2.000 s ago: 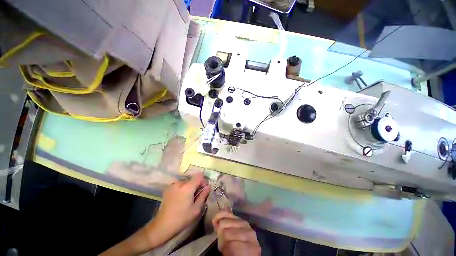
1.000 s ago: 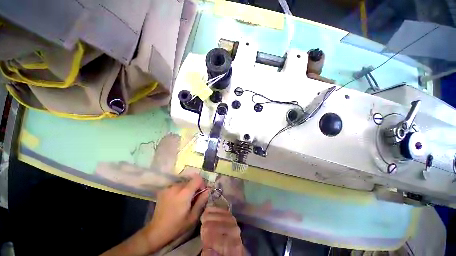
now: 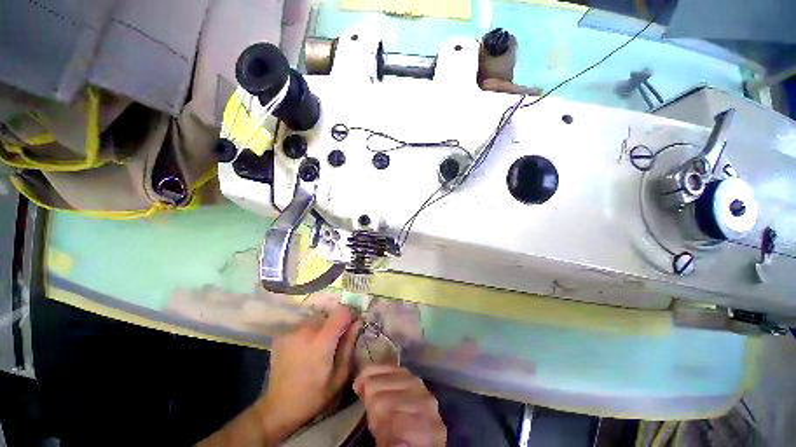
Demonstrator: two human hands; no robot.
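My left hand (image 3: 305, 367) is at the table's front edge, its fingertips pinched on a part of the beige cloth panel (image 3: 336, 429), which hangs below. My right hand (image 3: 400, 403) is closed beside it on a small metal tool (image 3: 380, 347), probably thread snips. The tool's narrow metal loop points up from the fist towards my left fingertips. A tiny shiny ring shape shows there; I cannot tell if it is part of the tool. The exact point where tool and cloth meet is hidden by the fingers.
A long white sewing machine head (image 3: 471, 209) lies just beyond my hands, with black knobs and a dark thread. A pile of beige bags (image 3: 131, 166) with yellow edges stands at the left. Yellow tape borders the green tabletop (image 3: 131, 262).
The head view has shifted, so the machine looks larger and lies further left than a second ago. Both hands stay together at the table edge with the tool still in my right hand.
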